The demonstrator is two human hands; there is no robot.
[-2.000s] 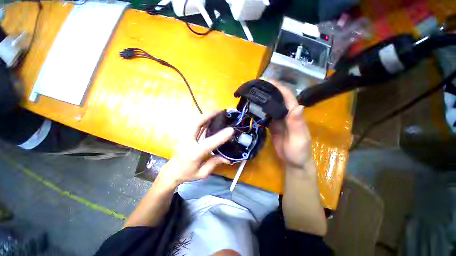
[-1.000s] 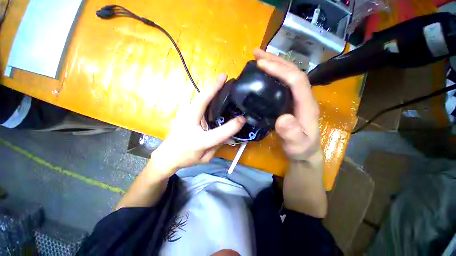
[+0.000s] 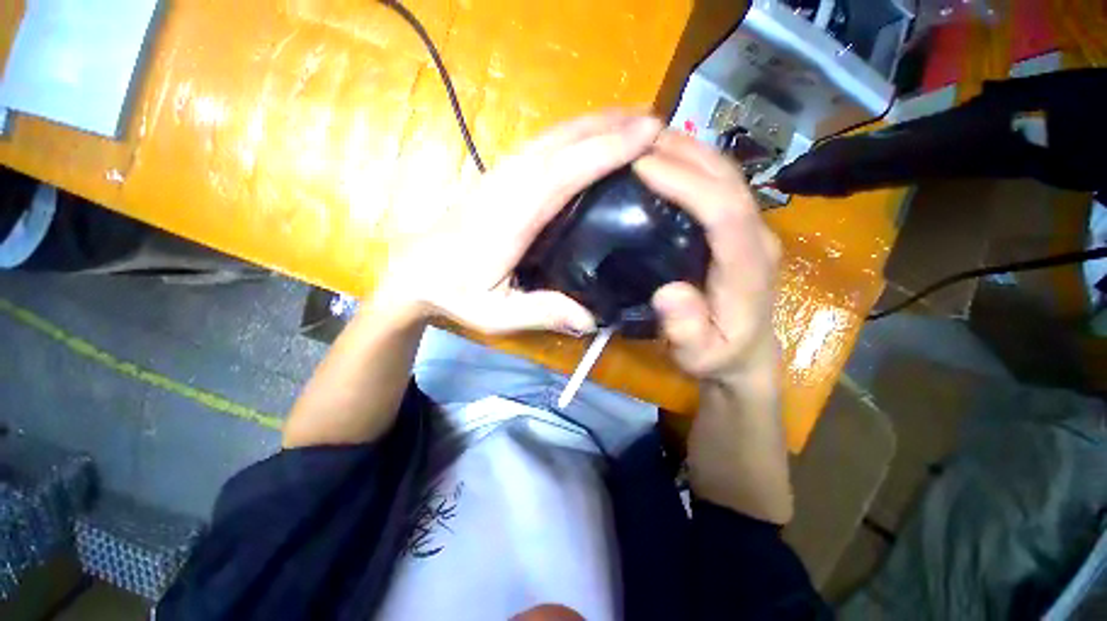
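The camera's round, glossy black head (image 3: 619,249) is held between both hands above the bench's front edge. The black cover sits over the head; no inside parts show. My left hand (image 3: 486,243) wraps the left side, fingers over the top and thumb at the bottom. My right hand (image 3: 728,255) grips the right side, thumb on the lower front. A white antenna (image 3: 586,368) sticks out below. The camera's black cable (image 3: 447,83) runs up the bench and out of the top of the picture.
The electric screwdriver (image 3: 947,148) lies at the right, tip beside the screw feeder (image 3: 801,70). A white sheet (image 3: 79,61) lies on the orange bench (image 3: 279,134) at the upper left. A cardboard carton (image 3: 850,467) stands at the lower right.
The open black shell now has its cover over it, and the inner wires are hidden. My left hand has moved from inside the opening to around the head's outside.
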